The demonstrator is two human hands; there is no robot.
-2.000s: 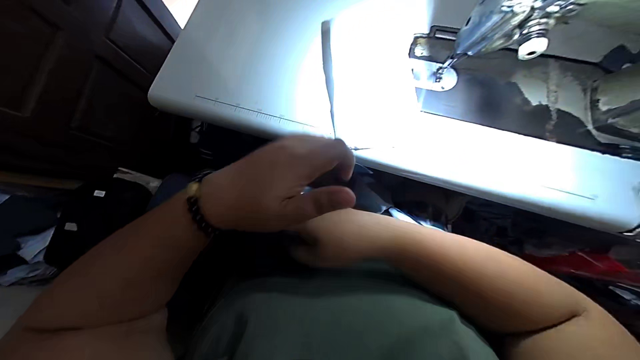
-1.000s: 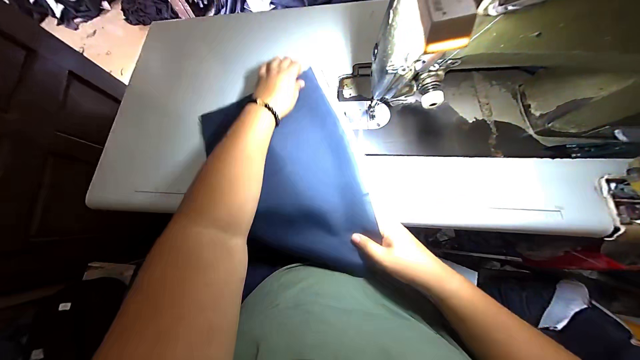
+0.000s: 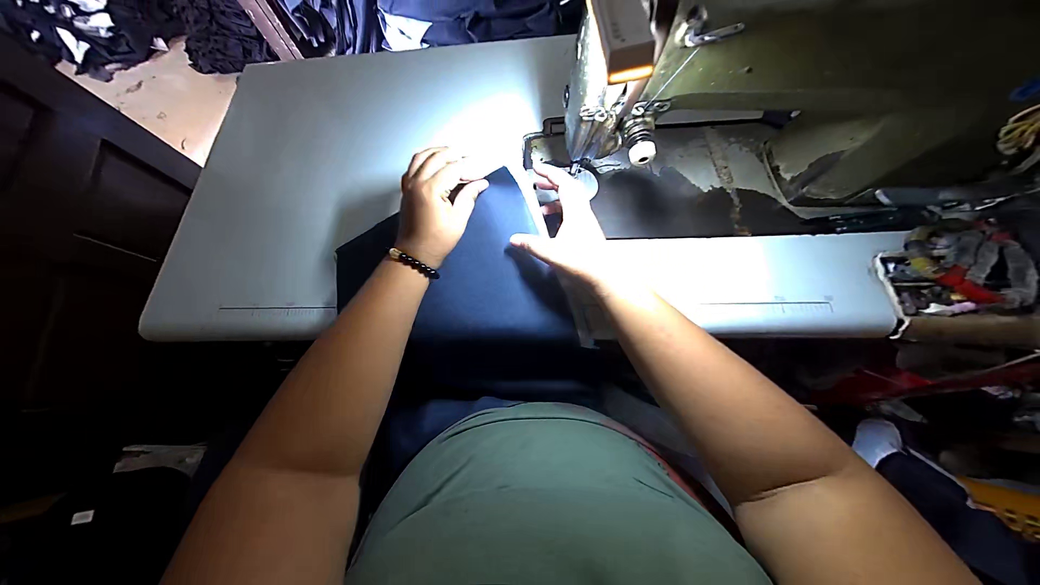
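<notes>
A dark blue fabric piece (image 3: 479, 284) lies over the front edge of the sewing machine table, its pointed corner up near the needle area. My left hand (image 3: 439, 199), with a beaded bracelet at the wrist, is at the left of that corner, thumb and fingers bent close together; whether cloth is pinched between them cannot be told. My right hand (image 3: 569, 223) rests along the fabric's pale right edge, thumb on the cloth and fingers apart beside the presser foot (image 3: 575, 169). The industrial sewing machine (image 3: 812, 73) stands to the right, its lamp shining on the corner.
The white tabletop (image 3: 301, 162) extends to the left, with a printed ruler along its front. A tray cutout (image 3: 890, 284) at the right end holds scraps and bands. Dark garments (image 3: 471, 20) are piled behind the table. A dark wooden panel (image 3: 73, 187) stands at the left.
Two seconds ago a narrow dark strip lay on the table; the blue fabric was spread there one second ago. My right hand has since moved up along the fabric's edge towards the needle.
</notes>
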